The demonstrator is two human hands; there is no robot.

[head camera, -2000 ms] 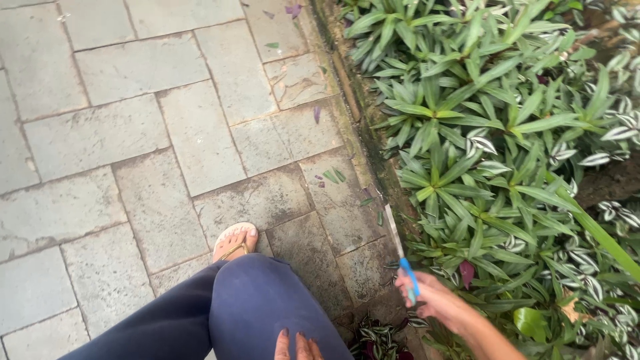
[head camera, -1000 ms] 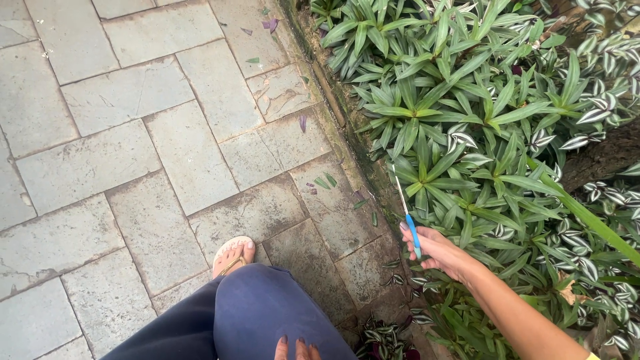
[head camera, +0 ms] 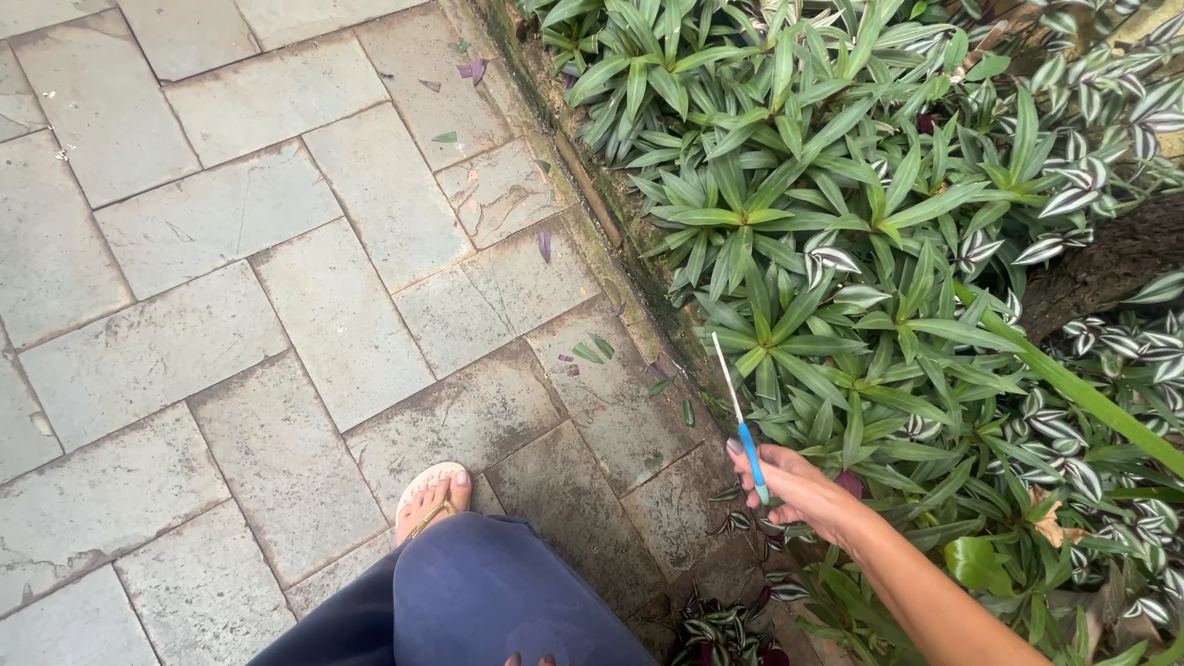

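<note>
My right hand [head camera: 786, 486] is closed around the blue handle of scissors [head camera: 752, 462], whose narrow metal blades point up and away over the edge of the plant bed. Green rosette plants [head camera: 745, 217] with long pointed leaves grow right beside the blades, which cut nothing. Of my left hand [head camera: 529, 659] only the fingertips show, at the bottom edge, resting by my blue-trousered knee [head camera: 499, 592]; whether it holds anything is hidden. Cut leaf pieces [head camera: 592, 351], green and purple, lie on the paving left of the scissors.
Grey stone paving [head camera: 342, 333] spreads over the left side, with my sandalled foot [head camera: 435, 499] on it. A low stone border [head camera: 592, 203] divides it from the bed. Striped-leaf plants [head camera: 1064, 444] and a thick brown trunk [head camera: 1101, 268] stand at the right; a long green leaf [head camera: 1082, 384] slants across.
The scissors have turned in my right hand and now show edge-on, more narrowly than two seconds ago. My left fingertips remain low by the knee.
</note>
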